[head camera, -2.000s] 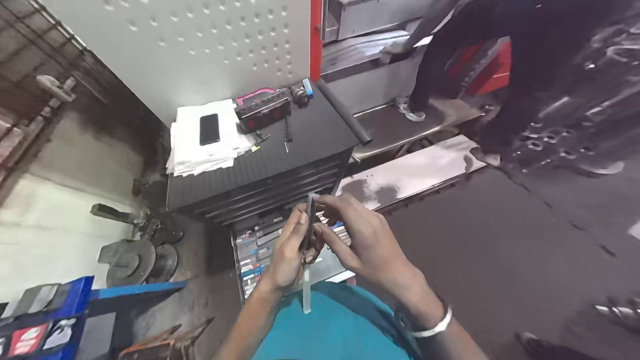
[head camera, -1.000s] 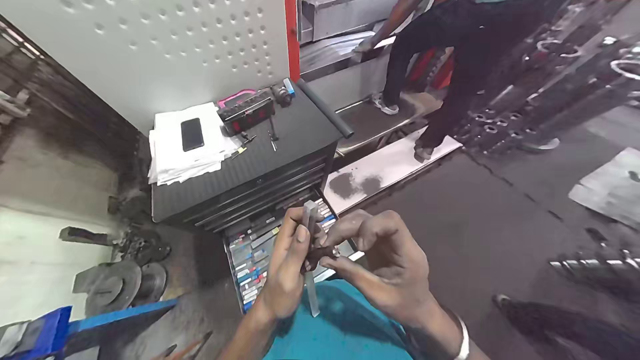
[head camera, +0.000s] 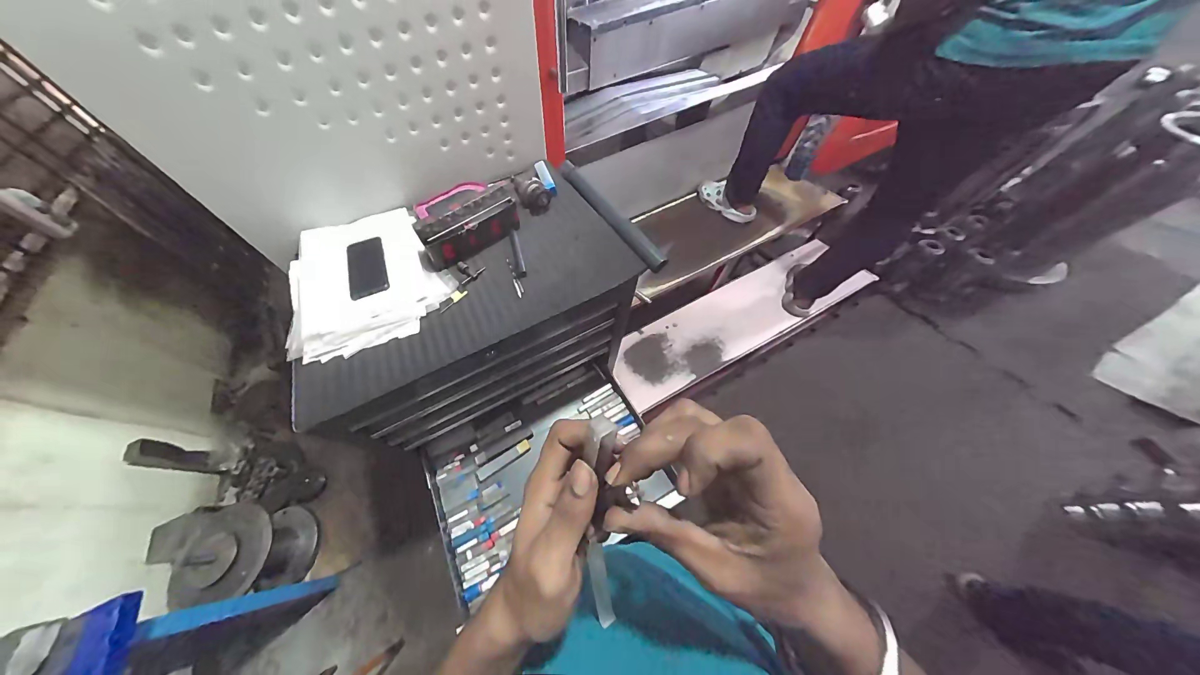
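Close to my body, my left hand (head camera: 553, 534) is closed around a small dark part (head camera: 605, 483) and a thin translucent strip (head camera: 601, 586), whose lower end hangs below my fingers. Thumb and fingertips of my right hand (head camera: 727, 506) touch the dark part from the right. What exactly the part is, my fingers hide. Beneath and beyond my hands is an open drawer (head camera: 453, 534) filled with many small boxes and bars, some with blue or red ends. It belongs to a black tool cabinet (head camera: 553, 253).
On the cabinet lie papers (head camera: 323, 323), a black phone (head camera: 367, 268), a dark case (head camera: 473, 225) and a gray tube (head camera: 614, 216). A co-worker (head camera: 853, 122) stands at the upper right, one foot on a platform (head camera: 684, 244). Metal reels (head camera: 211, 553) sit at the left.
The co-worker has come further into view at the upper right, partly because the view has shifted. My hands stay together at the dark part; my right fingers have shifted around it.
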